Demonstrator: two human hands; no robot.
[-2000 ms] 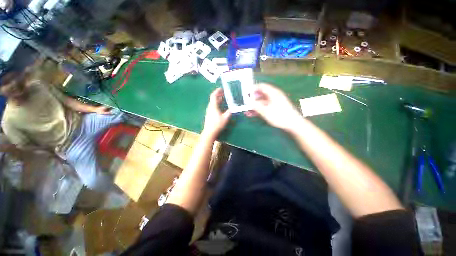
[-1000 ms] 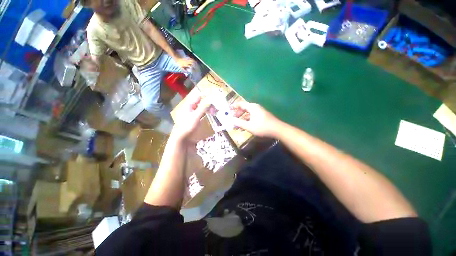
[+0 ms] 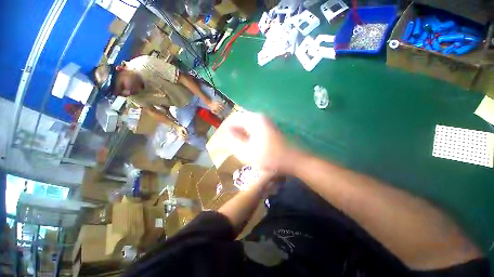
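My right hand (image 3: 254, 138) is raised over the bench's front edge, blurred and washed out by glare. Its fingers look curled, and I cannot tell whether it holds anything. My left forearm (image 3: 244, 203) reaches up from below, and my left hand is hidden behind my right hand and wrist. No white housing can be made out in the hands. A small clear bottle (image 3: 320, 97) lies on the green bench (image 3: 374, 103) beyond my right hand.
White housings (image 3: 287, 32) are piled at the back beside a blue tray (image 3: 365, 32) of tiny silvery pieces. A cardboard box holds blue cells (image 3: 441, 37). A dotted white sheet (image 3: 463, 145) lies at right. A person (image 3: 157, 81) sits at left near cardboard boxes.
The white housing seen earlier between both hands no longer shows. My right hand now covers my left. The view has swung left, and the other person's head has come into view.
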